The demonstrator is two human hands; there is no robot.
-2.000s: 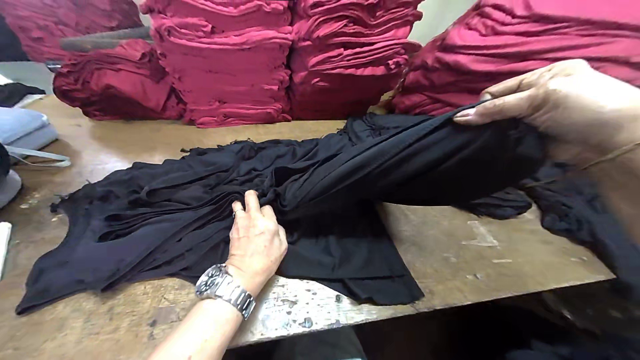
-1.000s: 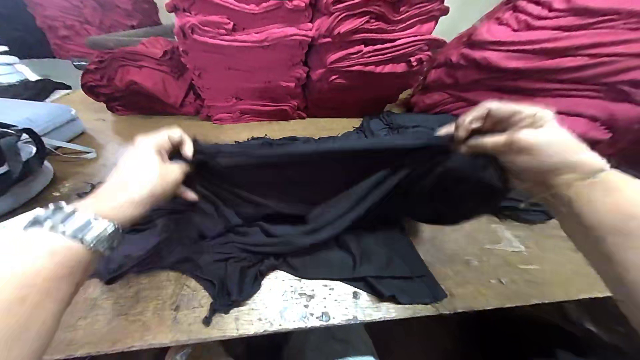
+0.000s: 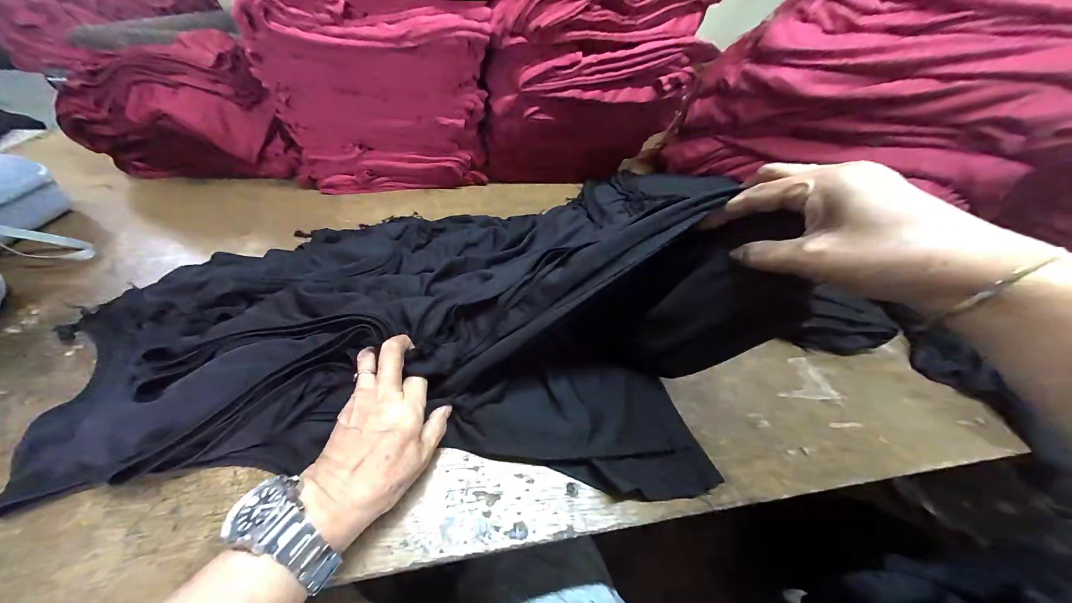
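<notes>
Black fabric garments (image 3: pixel 276 318) lie spread in a loose, layered heap across the wooden table. My left hand (image 3: pixel 381 435), with a metal watch on its wrist, rests on the near middle of the heap; its fingertips press into the folds, and whether they pinch cloth is hard to tell. At the right, my right hand (image 3: pixel 804 218) grips an edge of the black cloth between thumb and fingers and holds it raised off the heap. A flat black panel (image 3: pixel 586 427) lies beneath, near the table's front edge.
Tall stacks of folded red cloth (image 3: pixel 377 92) stand along the back of the wooden table (image 3: pixel 804 419), with a larger red pile (image 3: pixel 879 92) at the back right. A grey-blue item (image 3: pixel 29 193) with a strap sits at the left edge. Dark cloth hangs at the right.
One second ago both hands held the black cloth up, stretched between them. My left hand has since moved right and down onto the heap, and the cloth at the left now lies flat.
</notes>
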